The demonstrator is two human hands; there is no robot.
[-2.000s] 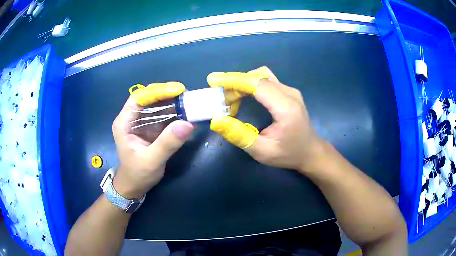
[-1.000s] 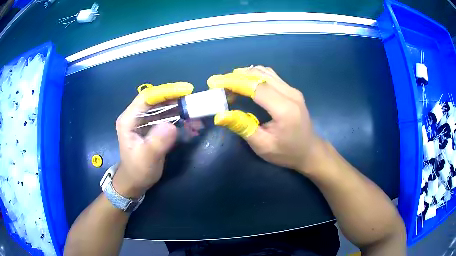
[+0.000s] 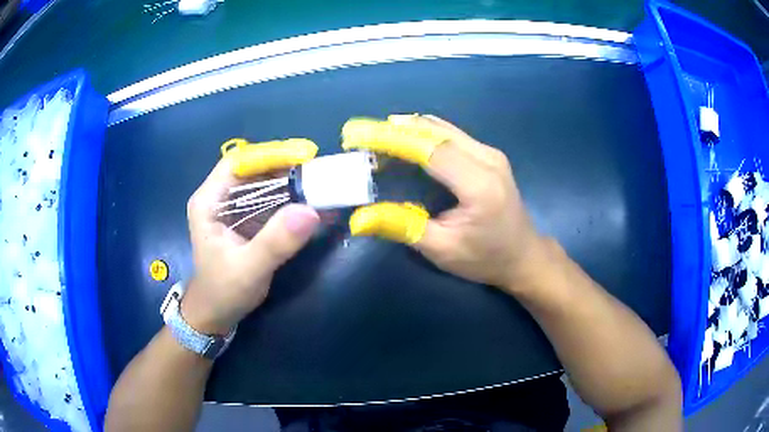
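Observation:
A white-bodied unit (image 3: 336, 180) with a black end band lies level over the bench. Several thin white lead wires (image 3: 257, 199) run from its black end towards my left palm. My left hand (image 3: 244, 228) holds the unit at the black end between a yellow-cotted finger and the bare thumb. My right hand (image 3: 459, 194) is at the unit's right end, with its yellow-cotted fingers and thumb spread above and below that end. A greyish clear rim shows at the right end; whether the right fingertips touch it I cannot tell.
A blue bin of whitish pieces (image 3: 80, 253) stands at left, a blue bin of white-and-black units (image 3: 687, 253) at right. A rolled yellow finger cot (image 3: 158, 270) lies on the black bench (image 3: 472, 346). A pale rail (image 3: 379, 52) borders the green belt, which carries a white piece (image 3: 196, 7).
The white piece on the belt has moved right and towards the top edge. My left thumb has come back against the unit. Both hands and the unit have shifted slightly left.

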